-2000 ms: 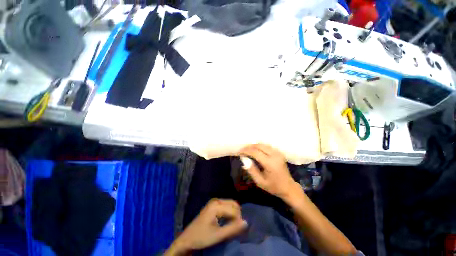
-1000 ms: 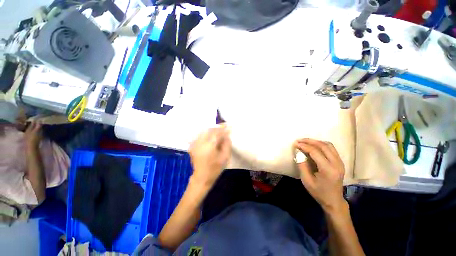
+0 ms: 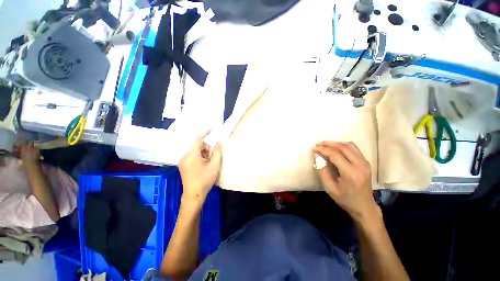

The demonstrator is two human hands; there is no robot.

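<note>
A beige garment panel [image 3: 274, 159] lies over the white table's front edge and runs to the right under the machine head. My left hand [image 3: 200, 167] pinches its left edge, where a pale flap is lifted and folded. A black fabric strip [image 3: 234, 85] lies just beyond that flap. My right hand [image 3: 348, 175] is on the panel near its front edge, thumb close to the fingers; whether it grips cloth is unclear. Something white covers the thumb tip. The sewing machine's needle area [image 3: 356, 90] is at the panel's far side.
Yellow-green scissors [image 3: 436, 129] and dark snips [image 3: 481, 153] lie right. More black strips [image 3: 156, 90] and second scissors [image 3: 77, 129] lie left. A blue crate [image 3: 162, 219] holds black cloth [image 3: 118, 225]. Another person's arm [image 3: 41, 181] shows at far left. Dark grey cloth [image 3: 252, 8] lies behind.
My left hand has moved from the lap onto the table, then left to the panel's edge, which is now lifted. A black strip now shows there. My right hand stays on the panel.
</note>
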